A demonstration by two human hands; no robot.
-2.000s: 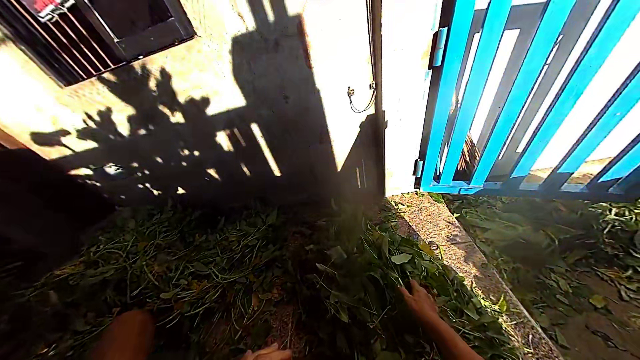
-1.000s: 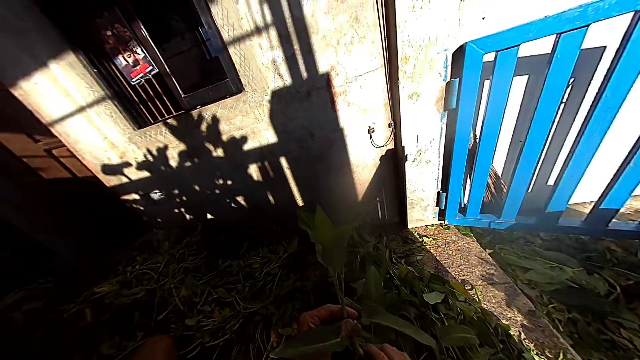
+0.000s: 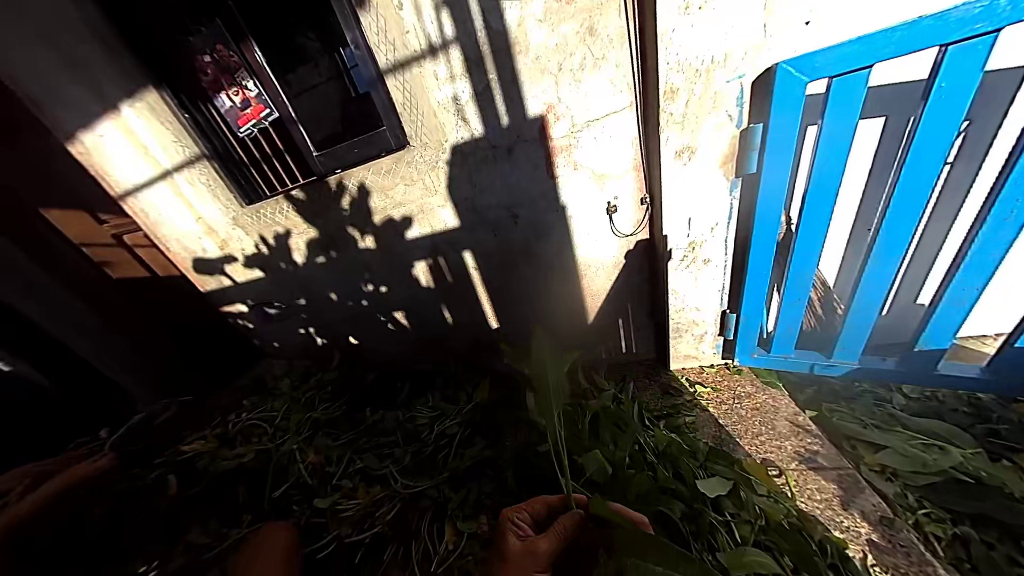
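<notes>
My left hand is at the bottom centre, its thumb and fingers pinching the thin stems of a leafy green sprig. The sprig's long leaves stand upright above the hand. Close beside it on the right is my right hand, of which only some fingers show behind a broad dark leaf; whether they grip anything is hidden. Beneath and around both hands lies a heap of cut green leaves and stems, much of it in deep shade.
A blue slatted gate hangs at the right by a concrete ledge, with more leaves beyond. Behind the heap rises a wall with a barred window. At the far left, a dim skin-toned limb shows, possibly another person's.
My right hand has moved from the leaves at the right to beside my left hand. My left hand, low at the frame's edge before, now holds an upright sprig. The view has shifted.
</notes>
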